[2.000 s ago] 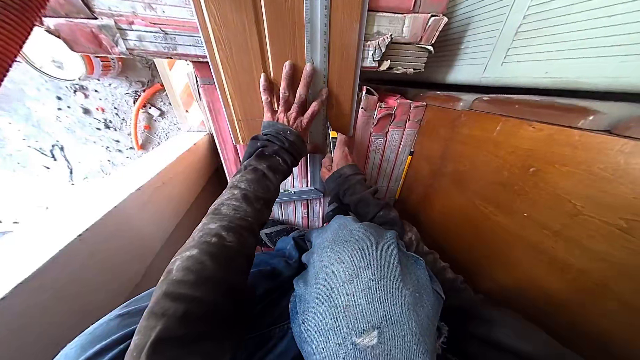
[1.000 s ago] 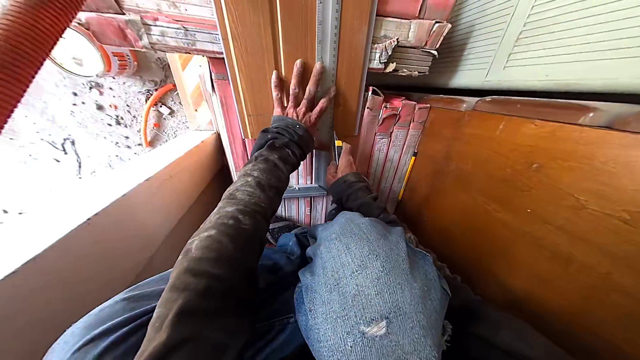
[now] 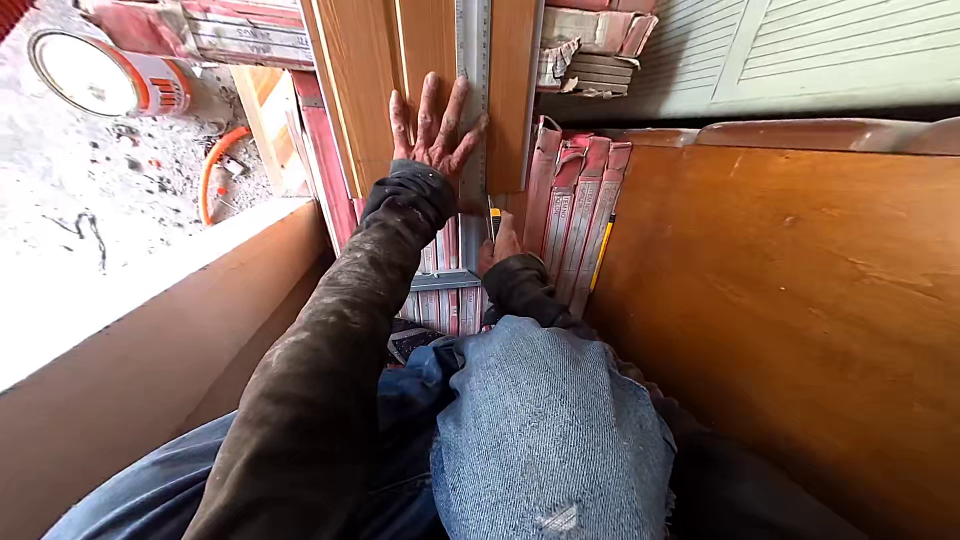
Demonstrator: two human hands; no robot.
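Note:
My left hand (image 3: 437,135) lies flat with fingers spread on a brown wood-grain panel (image 3: 367,97), its thumb side over a metal ruler (image 3: 472,67) with a scale. The ruler runs lengthwise along the panel and past its near end, where a grey crosspiece (image 3: 444,280) joins or meets it. Just below the panel's near edge, at the ruler's right side, my right hand (image 3: 504,244) is closed on a yellow and black utility knife (image 3: 495,219). Its thin blade points away from me, toward the panel's edge. My fingers hide most of the knife.
Red and white cardboard packs (image 3: 574,202) stand under and beside the panel, with a yellow pencil-like stick (image 3: 602,253) against them. A brown wooden board (image 3: 787,300) fills the right. At the left are a pale ledge (image 3: 187,292), a bucket (image 3: 97,75) and an orange hose (image 3: 212,169).
Nothing has plainly changed in what the hands hold. My left hand stays on the panel and ruler, and my right hand stays near the panel's end with the knife.

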